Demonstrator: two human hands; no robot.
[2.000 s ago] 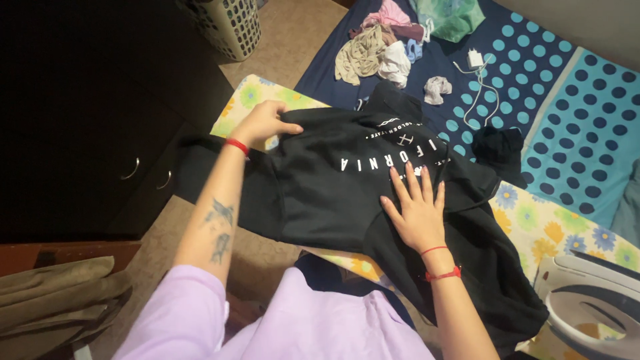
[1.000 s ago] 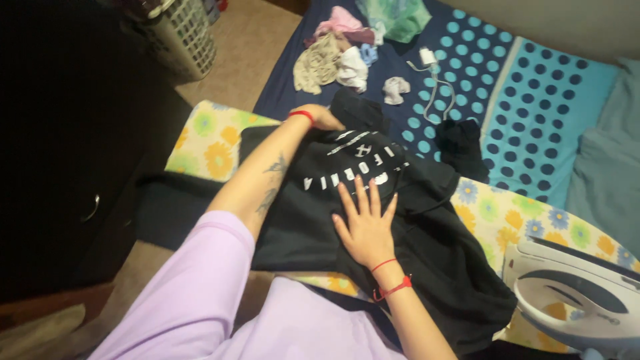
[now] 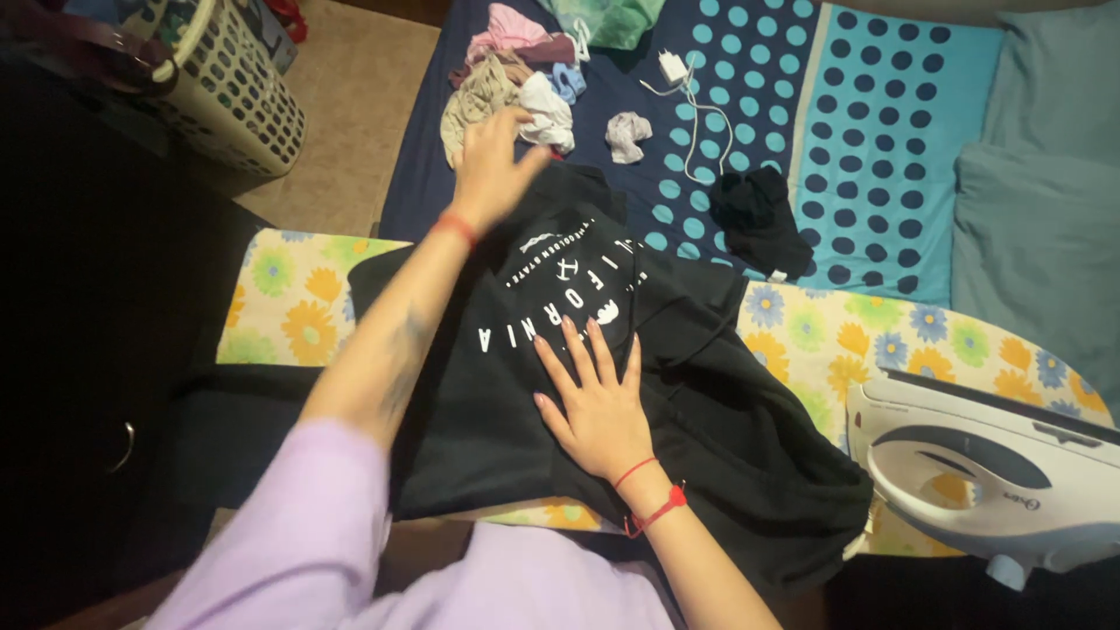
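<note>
A black sweatshirt [image 3: 490, 420] with white printed lettering lies spread over an ironing board with a floral cover [image 3: 289, 297]. My right hand [image 3: 599, 402] rests flat on its front beside the lettering, fingers spread, gripping nothing. Slightly blurred, my left hand [image 3: 497, 166] is raised over the far edge of the garment with fingers apart and nothing seen in it. One dark sleeve [image 3: 254, 429] hangs off to the left. A white Oster iron [image 3: 989, 472] stands at the right end of the board.
Behind the board is a bed with a dotted cover [image 3: 875, 157], bearing a pile of small clothes [image 3: 481, 87], a white charger with cable [image 3: 672, 67] and a black cloth item [image 3: 766, 223]. A plastic laundry basket [image 3: 236, 96] stands at upper left, dark furniture [image 3: 79, 332] at left.
My left hand has moved from the sweatshirt's upper left part, where it touched the cloth, to above its far edge. My right hand stays flat on the front.
</note>
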